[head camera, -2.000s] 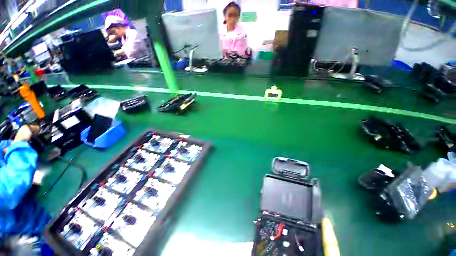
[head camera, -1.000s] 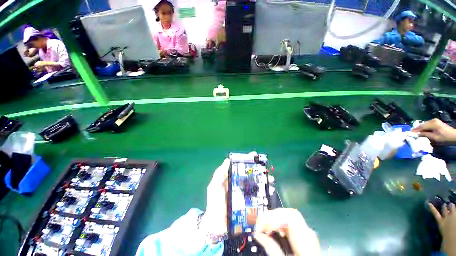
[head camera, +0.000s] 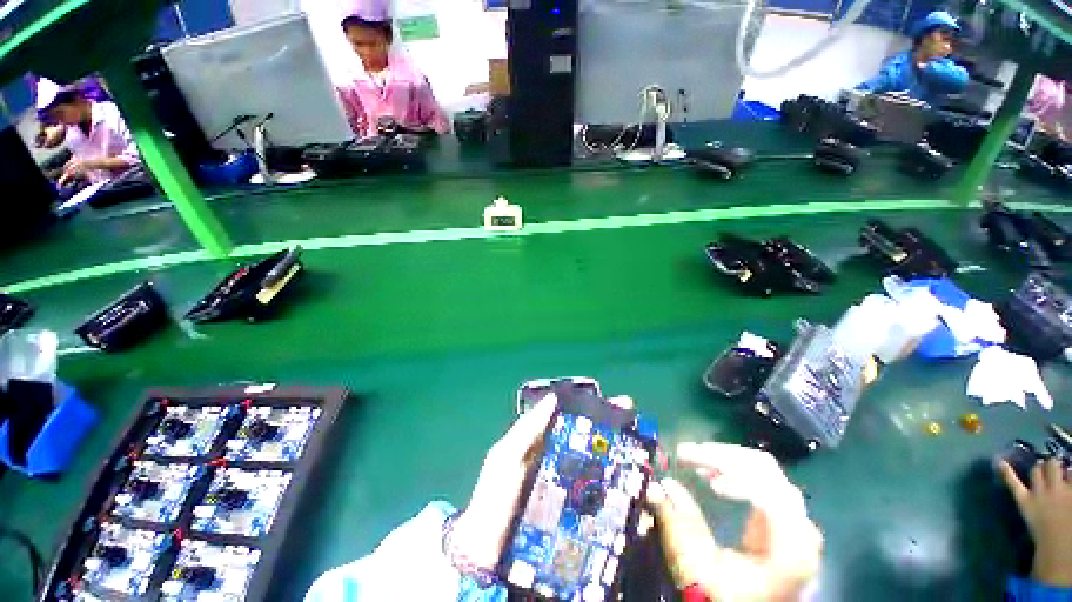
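My left hand (head camera: 500, 482) holds a blue-white main board (head camera: 582, 506) with small parts, tilted, over the black device housing. The rounded lid (head camera: 562, 386) of the housing, with a pale rim, shows behind the board's top end. My right hand (head camera: 752, 517) is at the board's right edge, fingers bent, fingertips near a small red wire or connector; whether they pinch anything cannot be told. A pale yellow shape with a red end lies along that hand, too blurred to name. The board and hands hide most of the housing.
A component tray (head camera: 317, 453) with several boards stands at left, a blue bin (head camera: 59, 433) beyond it. At right are a bagged unit (head camera: 811, 382), white cloths (head camera: 1009, 379) and another person's hand (head camera: 1044, 506). Black cases (head camera: 770, 263) lie along the green line.
At first no hand of mine showed and the housing lay open. Then both hands held the board upright over it; now the board is tilted, and my right hand has moved up its right side.
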